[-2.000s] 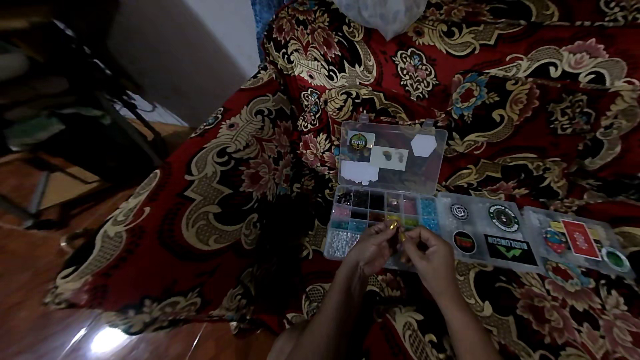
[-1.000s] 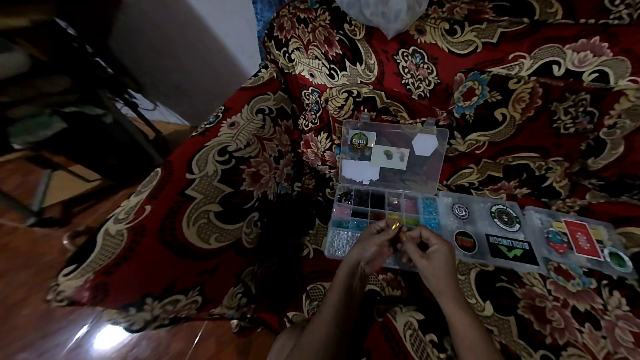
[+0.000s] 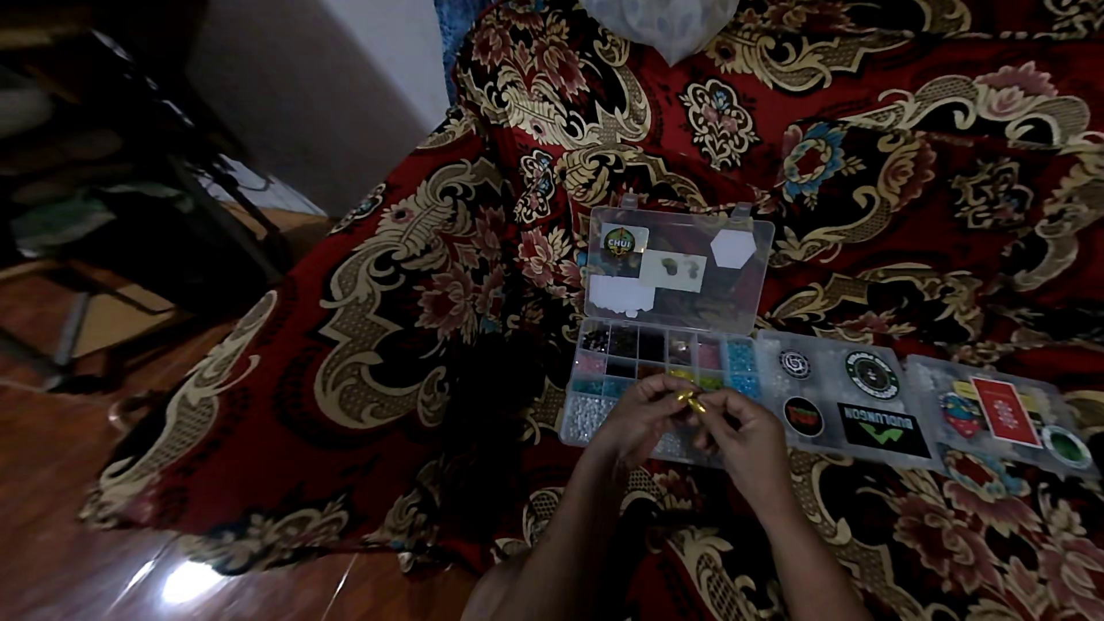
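Note:
My left hand (image 3: 642, 418) and my right hand (image 3: 733, 431) meet fingertip to fingertip over the front of an open plastic bead organizer (image 3: 576, 414). Gold-coloured glints show at the fingertips; whether these are nails or a small item is unclear, and I cannot tell what the fingers pinch. The organizer's compartments hold clear beads (image 3: 591, 417), blue beads (image 3: 742, 355), and dark, pink, yellow and green ones. Its clear lid (image 3: 733, 297) stands raised at the back, with stickers on it. The hands hide some front compartments.
Right of the organizer lie a closed plastic case with round stickers (image 3: 828, 345) and another closed case with a red card (image 3: 1005, 411). All rest on a red floral cover (image 3: 388, 448). A pale bag (image 3: 664, 21) sits at the top, a dark metal frame (image 3: 181, 172) at left above the tiled floor (image 3: 52, 492).

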